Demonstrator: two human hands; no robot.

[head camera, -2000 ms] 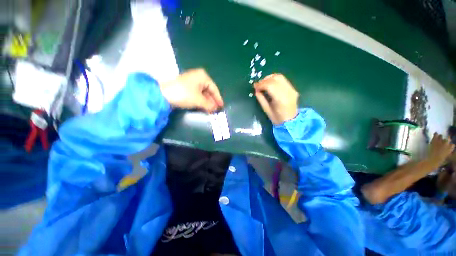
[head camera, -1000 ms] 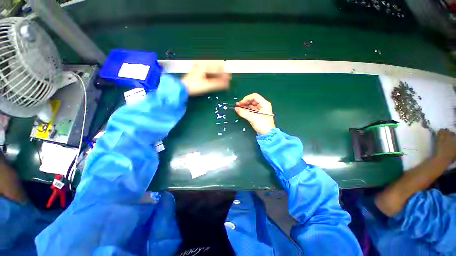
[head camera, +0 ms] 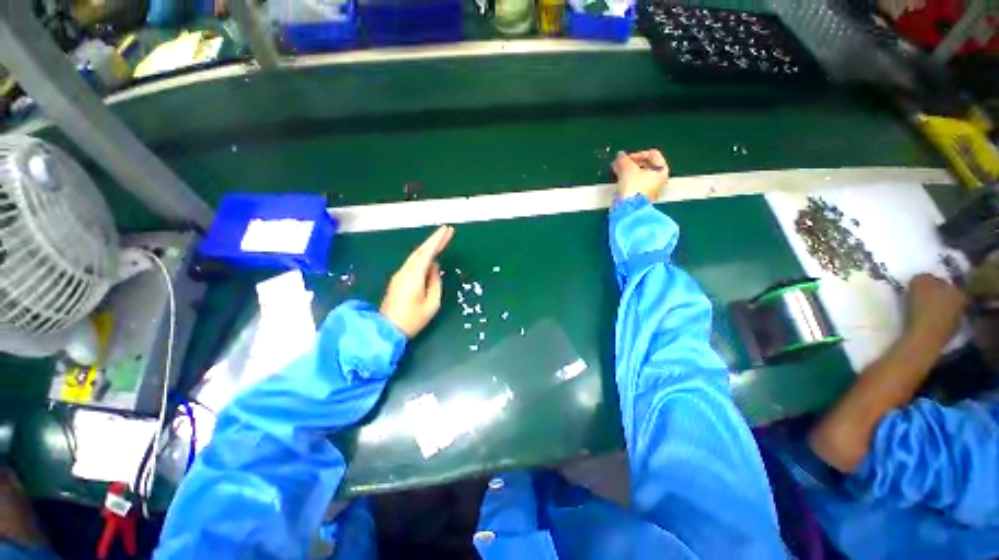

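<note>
My left hand (head camera: 416, 287) is over the green mat (head camera: 526, 241), left of several tiny white pieces (head camera: 471, 306). Its fingers are extended and nothing shows in it. My right hand (head camera: 642, 175) is beyond the mat, at the white strip (head camera: 526, 205) and the green surface behind it. Its fingers are bent around a thin dark thing that looks like the tweezers; the tips are hidden or too small to see. Tiny dark parts lie near those fingers. A white card (head camera: 429, 424) and a faint clear film (head camera: 520, 383) lie near the mat's front edge.
A blue bin (head camera: 268, 232), white sheets (head camera: 279, 328) and a fan (head camera: 49, 241) are at left. A wire spool (head camera: 797, 319) is at right. Beyond it are a brownish parts heap (head camera: 835, 241) and another person's arm (head camera: 893, 366). A black tray (head camera: 723, 44) is at far right.
My right hand has moved from the white pieces forward and right, past the white strip. My left hand has come back nearer and slightly left. The view now shows more of the far side.
</note>
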